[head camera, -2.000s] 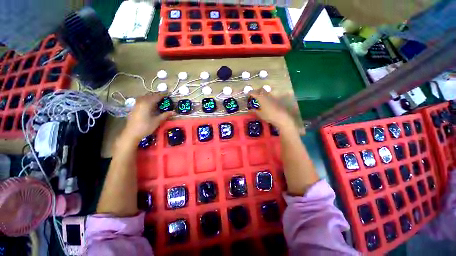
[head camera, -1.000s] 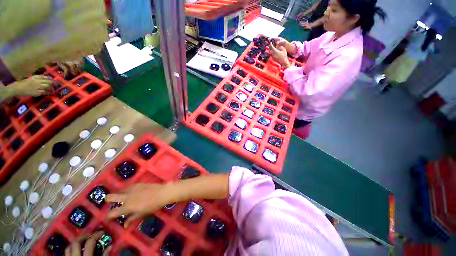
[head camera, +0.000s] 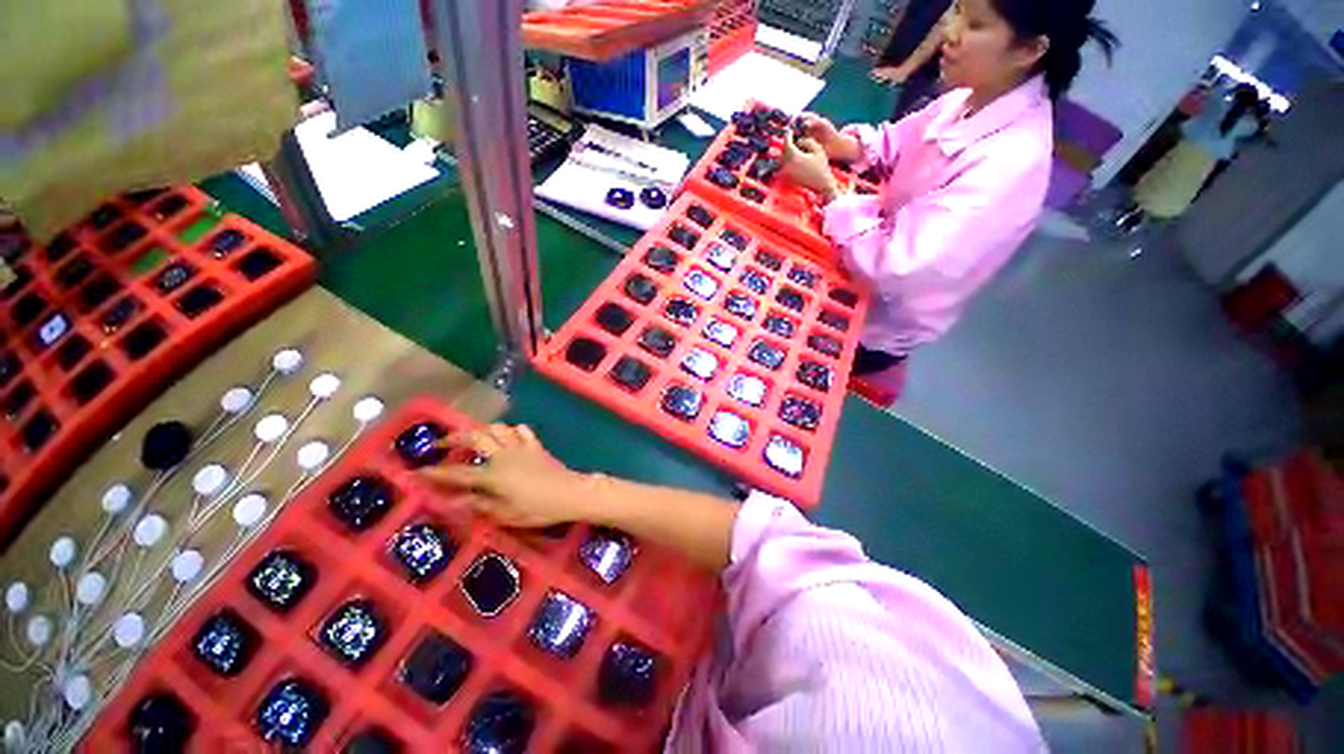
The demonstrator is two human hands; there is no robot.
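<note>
My right hand reaches over the upper right corner of the red tray. Its fingers are beside a dark watch head in the corner pocket. The palm hides the pocket below, so I cannot tell whether the fingers hold anything. Other pockets hold glossy watch heads, one with a pale outlined edge. My left hand is not in view.
White charging pucks on thin cables and a dark round piece lie left of the tray. Another red tray is beyond. A metal post stands ahead; a coworker handles watches over a neighbouring tray.
The view has swung right from the chargers to the neighbouring tray. My right hand has moved towards the tray's upper right corner. My left hand, earlier at a lit watch, has left the view.
</note>
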